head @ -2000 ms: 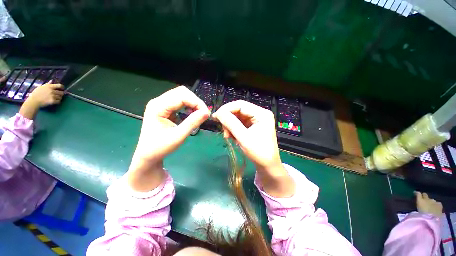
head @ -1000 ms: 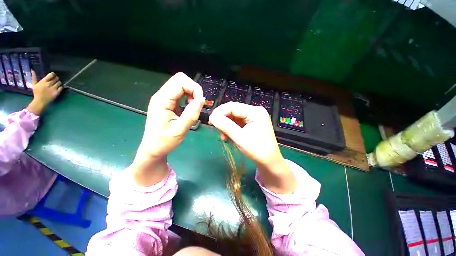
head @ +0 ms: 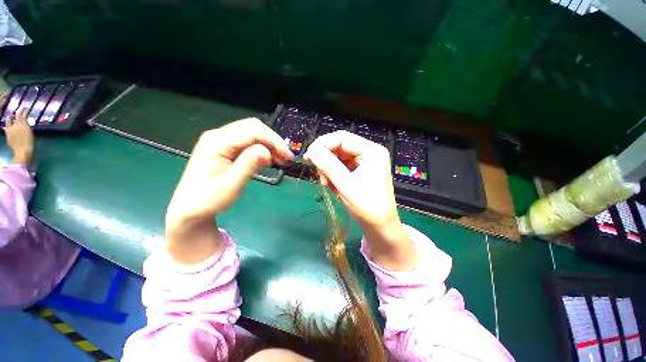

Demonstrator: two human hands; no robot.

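A lock of long brown to golden hair [head: 340, 258] rises from the bottom of the view to my right hand [head: 359, 182]. My right hand pinches its thin end between thumb and fingertips. My left hand [head: 225, 177] is just left of it, thumb and fingers bent towards each other near the hair's tip; whether strands lie between these fingertips is too small to tell. Behind my hands lies a black phone tray [head: 453, 180] with several dark smartphones [head: 411, 157] showing dotted screens and coloured bars. My hands hide part of it.
A glossy green bench [head: 106, 191] curves across. A neighbour's hand [head: 20, 136] touches another phone tray [head: 85, 95] at left. At right are a slanted post wrapped in yellowish tape [head: 581, 199] and a tray [head: 561, 311] with white list screens. A blue stool [head: 95, 286] stands below left.
My left hand has moved slightly left and down, its fingers more stretched. My right hand still pinches the hair. The neighbour's hand has shifted left, and the neighbour's tray has turned.
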